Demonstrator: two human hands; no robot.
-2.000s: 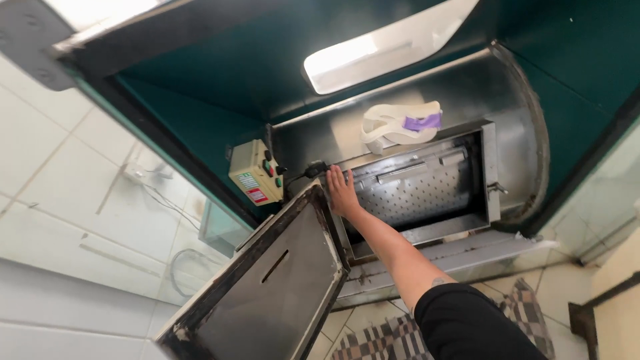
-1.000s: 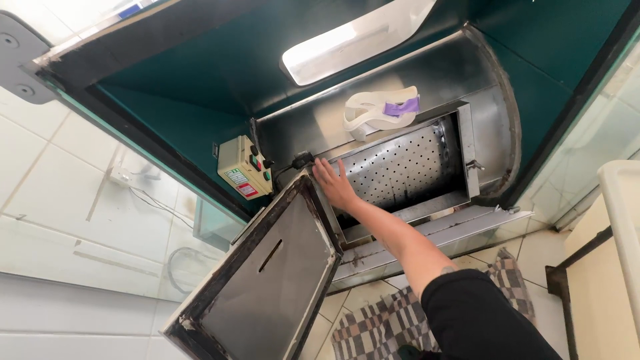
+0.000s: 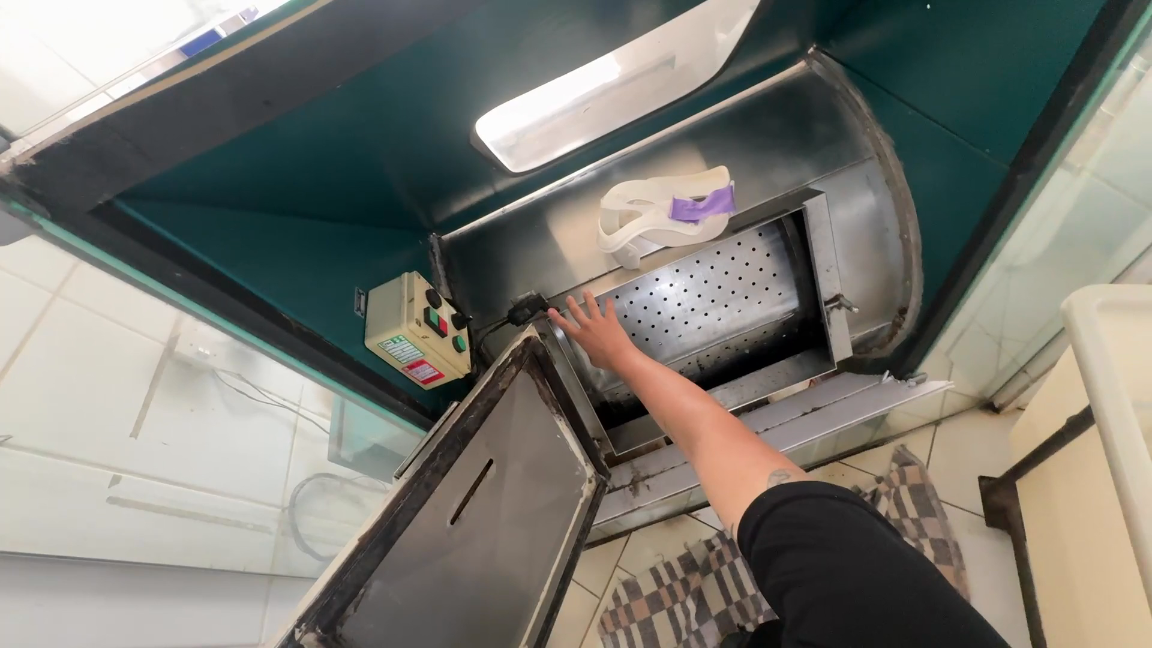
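Observation:
My right hand reaches in from the lower right, fingers spread and holding nothing. It is over the left edge of the machine's rectangular opening, beside a small black fitting with a cable; whether it touches the frame is not clear. Inside the opening lies a perforated metal drum. On the curved steel housing above it rests a loop of pale band with a purple piece. To the left sits a beige control box with knobs and buttons. My left hand is out of view.
A metal door stands swung out at the lower left. Teal panels surround the housing. A latch is on the opening's right side. Below lies a checkered cloth on the tiled floor, with a pale tub at right.
The drum has turned: a long bar seen across it two seconds ago no longer shows, and its perforated wall faces the opening. My right hand has stayed near the opening's left edge.

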